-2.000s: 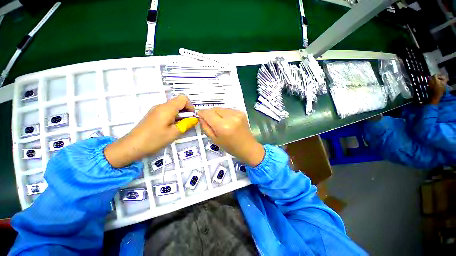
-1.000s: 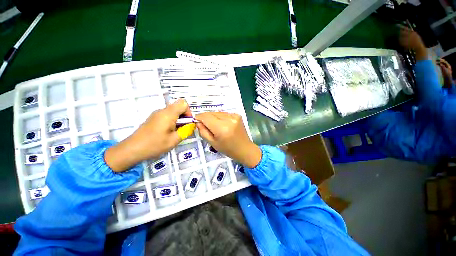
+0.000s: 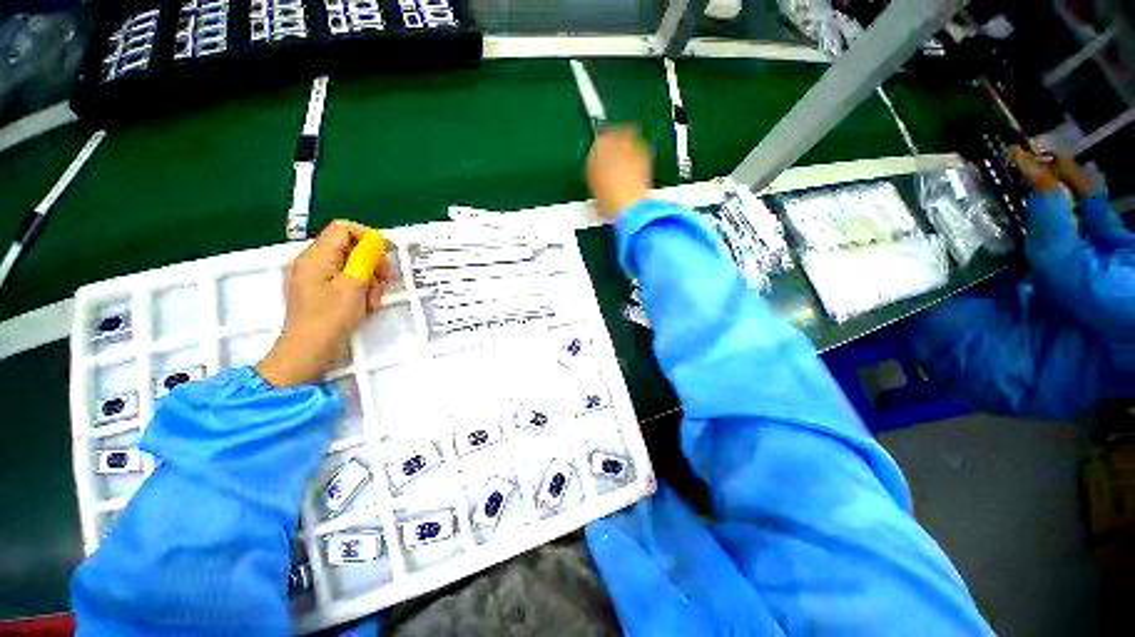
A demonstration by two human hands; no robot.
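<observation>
My left hand [image 3: 326, 299] is closed around a yellow-handled tool [image 3: 365, 256] above the white compartment tray [image 3: 641, 479]; the tool's tip is not visible. My right hand [image 3: 620, 168] is blurred over the green belt, at the near end of an assembled watch [image 3: 588, 90]. It covers that end, so whether the fingers grip it cannot be told. Watch heads [image 3: 494, 504] lie singly in many tray pockets. White watch straps [image 3: 488, 286] lie side by side in the tray's upper right part.
More assembled watches [image 3: 305, 149] lie across the conveyor belt [image 3: 454, 131]. A black tray [image 3: 286, 56] stands beyond it. Right of the white tray are loose straps [image 3: 749, 237], partly behind my right arm, clear bags [image 3: 865, 249] and a slanting grey post [image 3: 828, 106]. Another person's hands [image 3: 1046, 171] are at far right.
My hands have separated. My right hand has moved up and forward over the belt; my left has moved left with the yellow tool. The view has shifted, showing the black tray.
</observation>
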